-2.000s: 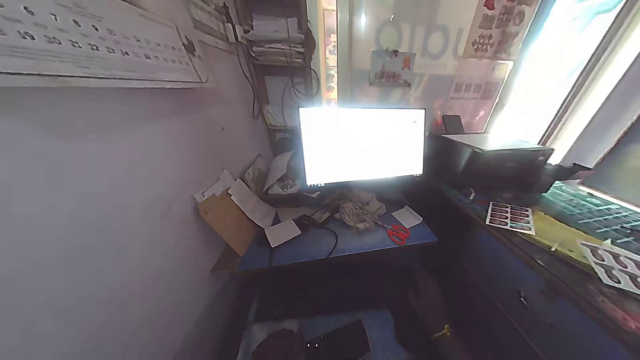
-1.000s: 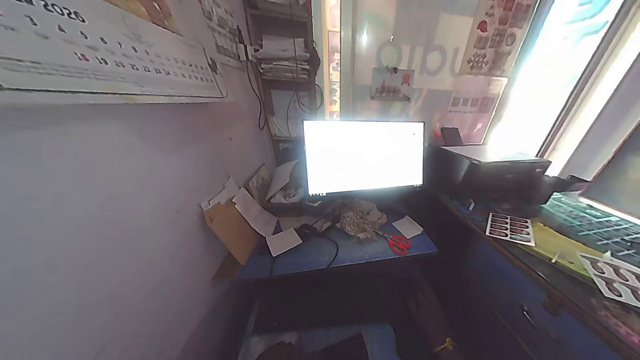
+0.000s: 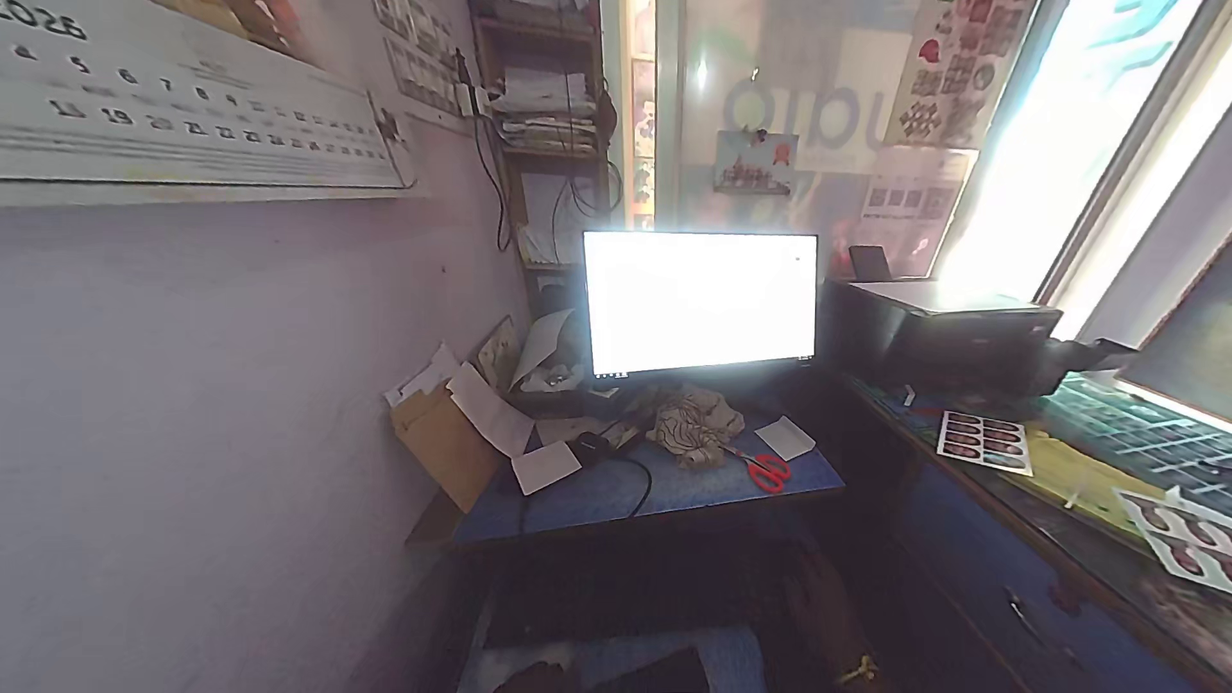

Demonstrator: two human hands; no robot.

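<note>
My right hand (image 3: 816, 592) is low in the dark space under the desk's right side, a yellow band at its wrist; its fingers are too dim to read. At the bottom edge, a dark shape (image 3: 539, 677) that may be my left hand lies on a blue lower surface (image 3: 736, 654), beside a dark flat object (image 3: 664, 674). Above them, the blue desk (image 3: 577, 505) bears red-handled scissors (image 3: 769, 473), a crumpled striped cloth (image 3: 695, 425), a white paper (image 3: 786, 438) and a black cable (image 3: 647, 486). Behind stands a lit monitor (image 3: 703, 303).
Papers and a brown envelope (image 3: 448, 443) lean on the left wall, below a calendar (image 3: 192, 106). On the right counter (image 3: 948, 472) are a black printer (image 3: 948, 337), photo sheets (image 3: 984, 443) and a yellow sheet (image 3: 1078, 481). Shelves (image 3: 549, 154) holding paper stacks rise behind.
The view has tilted up and turned slightly left. The dark flat object and the hands sit lower in the picture. Things on the desk look unmoved.
</note>
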